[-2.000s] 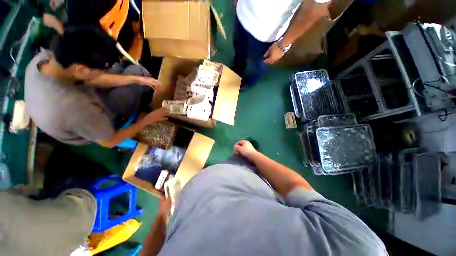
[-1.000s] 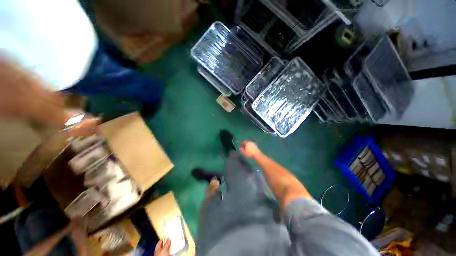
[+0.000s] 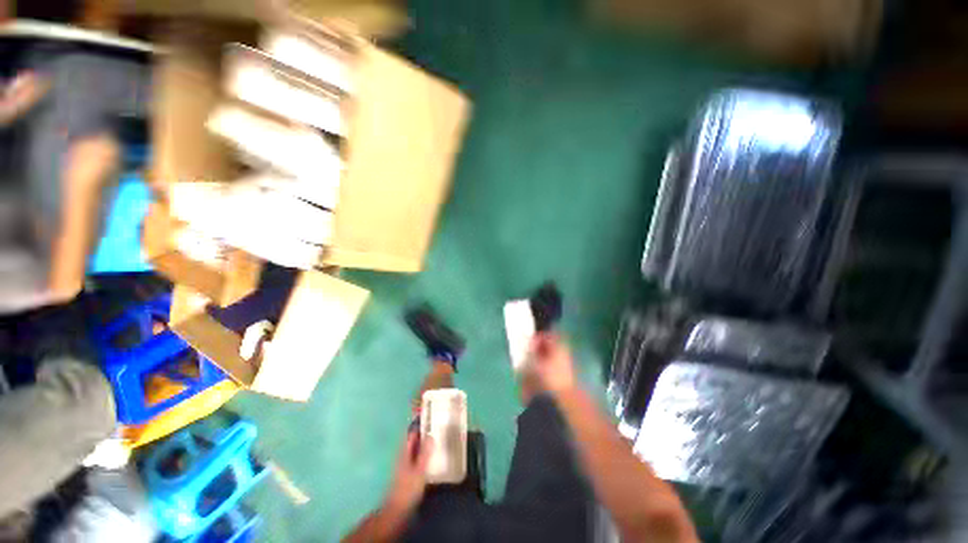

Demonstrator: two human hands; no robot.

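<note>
The head view is blurred by motion. My left hand [image 3: 412,461] grips a white plastic housing shell [image 3: 444,435] by its left edge, low in front of my legs. My right hand [image 3: 549,366] holds another white housing piece [image 3: 519,334], narrow from this angle, to the right and a little farther forward. The two pieces are apart. The main carton [image 3: 398,159] at upper left holds many white shells [image 3: 281,217]. The second carton [image 3: 310,337] just below it shows a dark liner [image 3: 258,300] and a small white piece [image 3: 255,340].
Blue stools [image 3: 159,371] stand at lower left, beside a seated person's leg. Another seated person's arm [image 3: 83,207] is at the left edge. Stacks of clear plastic trays [image 3: 759,202] stand on the green floor [image 3: 541,180] at right, by a grey frame.
The view has swung back left toward the cartons. My left hand has come from the second carton to in front of my legs with a shell. My right hand now shows a white piece.
</note>
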